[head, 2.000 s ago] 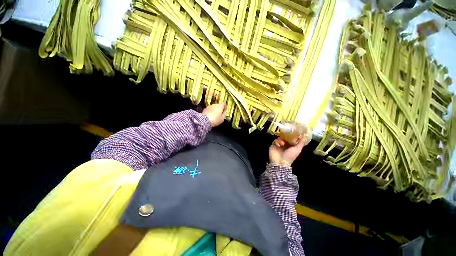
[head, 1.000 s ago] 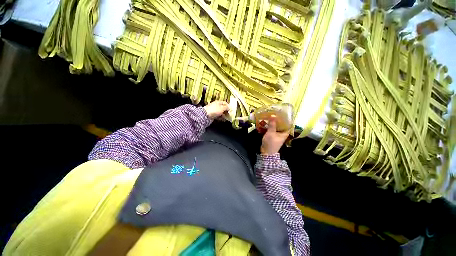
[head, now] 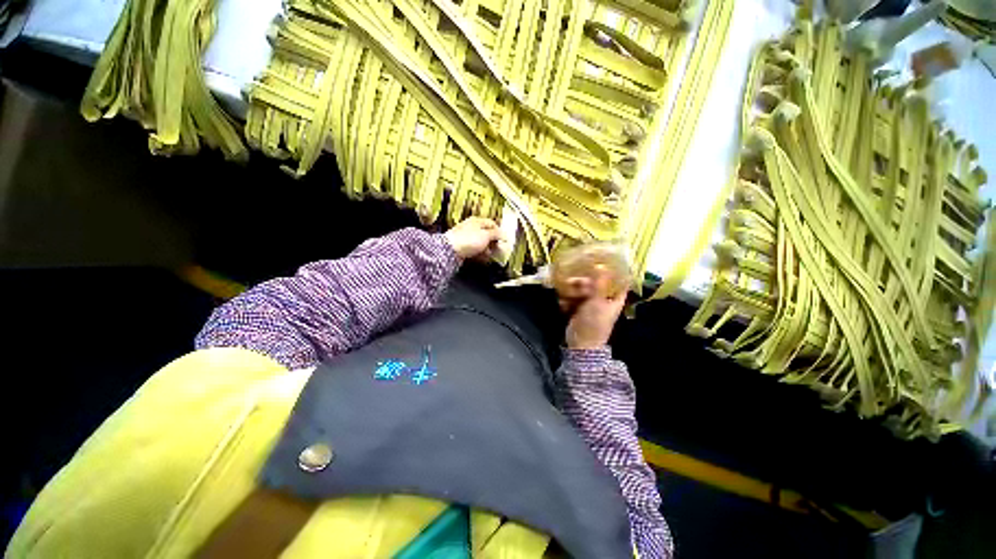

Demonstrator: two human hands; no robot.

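Note:
My left hand [head: 474, 238] holds the pale end of a yellow-green strap [head: 508, 235] between its fingertips at the table's near edge. My right hand [head: 596, 312] is shut on a cloudy tan glue bottle [head: 595, 265]. The bottle's thin pale nozzle points left, just below and to the right of the strap end, and does not touch it as far as I can see. A lattice-like stack of crossed straps [head: 437, 120] lies on the table beyond both hands, its ends hanging over the edge.
A second crossed strap stack [head: 852, 229] lies to the right. A loose strap bundle [head: 164, 76] hangs over the edge at the far left. The white table [head: 704, 164] shows between the stacks. Long straight straps run beside the middle stack. The dark floor has a yellow line [head: 710, 473].
My right hand has brought the glue bottle left, from the strap ends to beside my left hand, then tipped its nozzle slightly down. My left hand has taken hold of the pale strap end.

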